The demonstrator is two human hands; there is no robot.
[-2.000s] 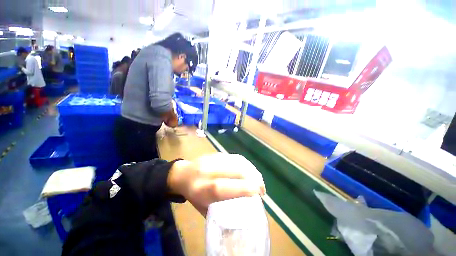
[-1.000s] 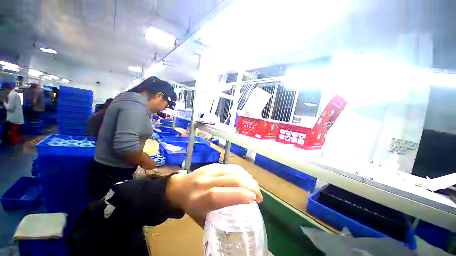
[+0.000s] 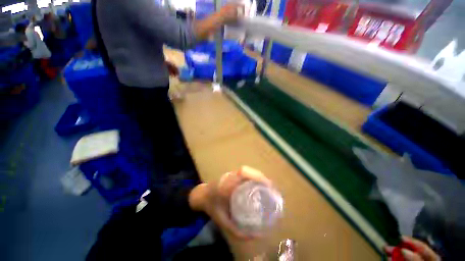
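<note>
A clear bottle or cup stands out over the tan bench, seen nearly end-on. My left hand, coming from a black sleeve, is wrapped around it. My right hand is at the lower right, cut off by the bottom edge, with its fingers around a small red thing. The frame is blurred, so I cannot tell what the red thing is. A small shiny piece shows on the bench below the bottle.
The tan bench runs beside a green belt with a white rail. A grey-clear plastic bag lies at the right. A person stands ahead at the left. Blue totes, a padded stool and red cartons are around.
The view has tilted down. My left hand still holds the bottle, now seen end-on over the bench. My right hand has come into view with the red thing. The other person's arm has risen toward the shelf.
</note>
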